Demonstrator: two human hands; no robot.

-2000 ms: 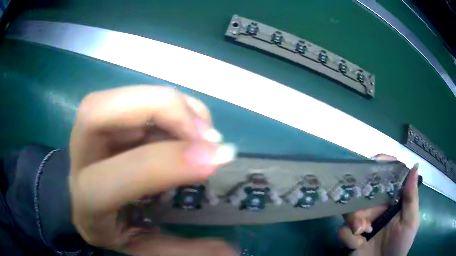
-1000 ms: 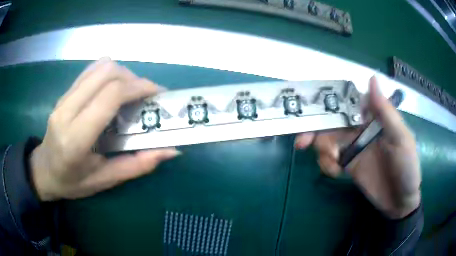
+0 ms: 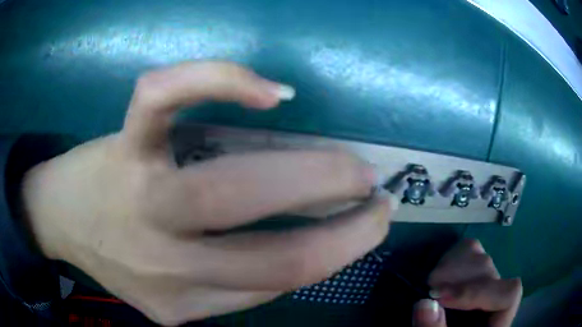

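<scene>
The grey metal fixture bar (image 3: 440, 214) lies on the green bench across the middle, just above the dot-grid sheet (image 3: 344, 284). Three small dark components with pale centres show in its right seats. My left hand (image 3: 191, 204) covers the bar's left and middle part and hides the seats there. One finger is raised above the bar. Two blurred fingertips meet over the bar beside the leftmost visible component; anything between them is hidden. My right hand (image 3: 475, 287) is below the bar's right end, cut off by the lower edge, fingers bent. A thin dark line near its fingertips is too unclear to name.
The green bench (image 3: 306, 57) has a seam running down at the right, behind the bar. A pale metal strip (image 3: 542, 32) curves through the upper right corner. A red digital display (image 3: 89, 318) shows at the lower left edge.
The bar was held up in both hands and now lies on the bench. My left hand has moved over its middle. My right hand has left its end and is lower. The view has shifted down.
</scene>
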